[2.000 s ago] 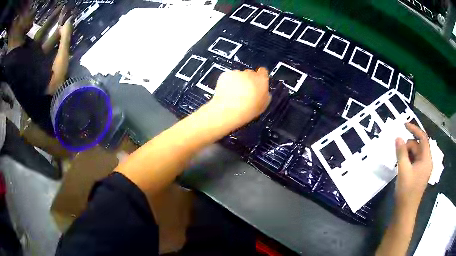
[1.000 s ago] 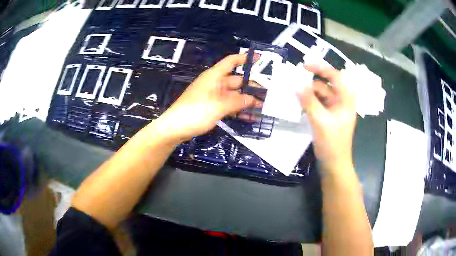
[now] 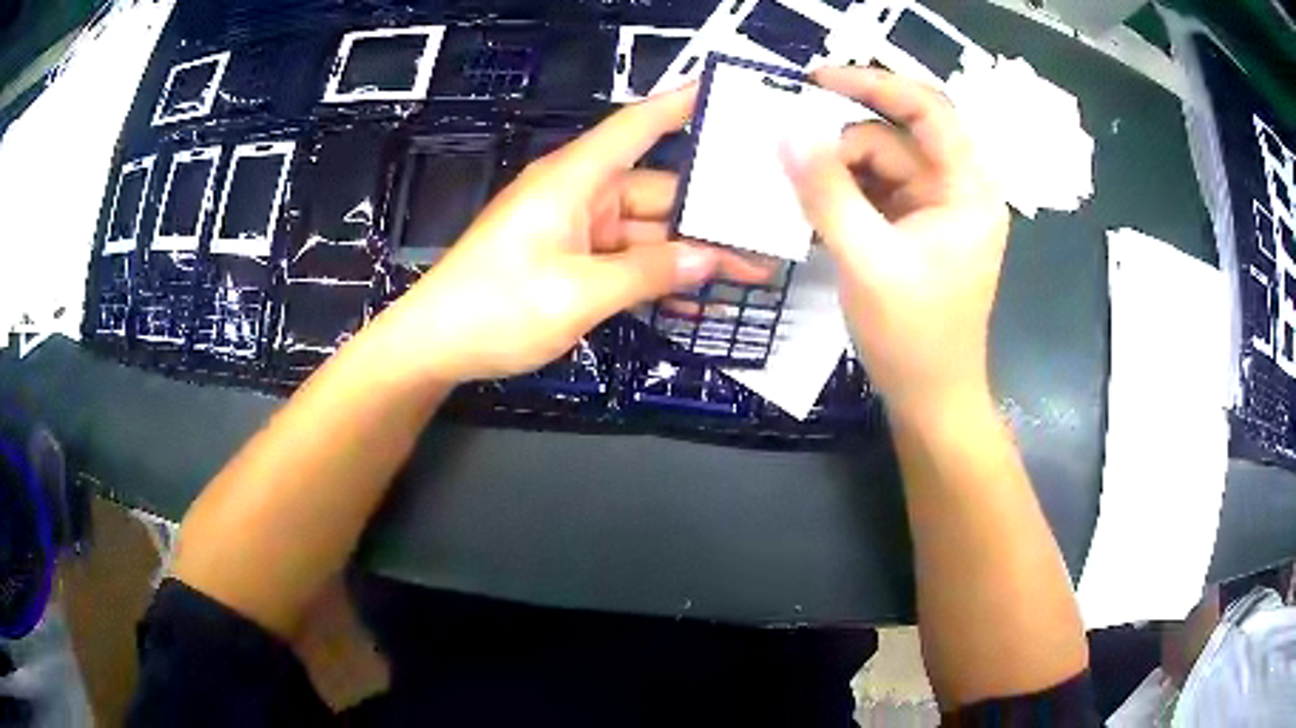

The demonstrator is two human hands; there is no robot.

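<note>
My left hand [image 3: 569,256] holds a black phone front housing [image 3: 746,316] upright from its left side, with the key grid showing at its lower end. A white release liner [image 3: 746,164] with a small slot near its top lies over the housing's window area. My right hand [image 3: 910,213] has its thumb on the liner's right part and its fingers at the housing's top right edge. A white adhesive sheet [image 3: 803,381] lies partly hidden behind the hands on the black parts tray [image 3: 334,306].
Housings with white frames [image 3: 256,199] stand in the tray at left. Discarded liners [image 3: 1045,135] form a heap at upper right. A long white sheet [image 3: 1158,427] lies at right. Part of a blue-rimmed fan [image 3: 22,533] shows at the left edge.
My left hand has gone from the tray to holding a housing. My right hand has left the adhesive sheet and brought the liner onto the housing. The view has shifted right.
</note>
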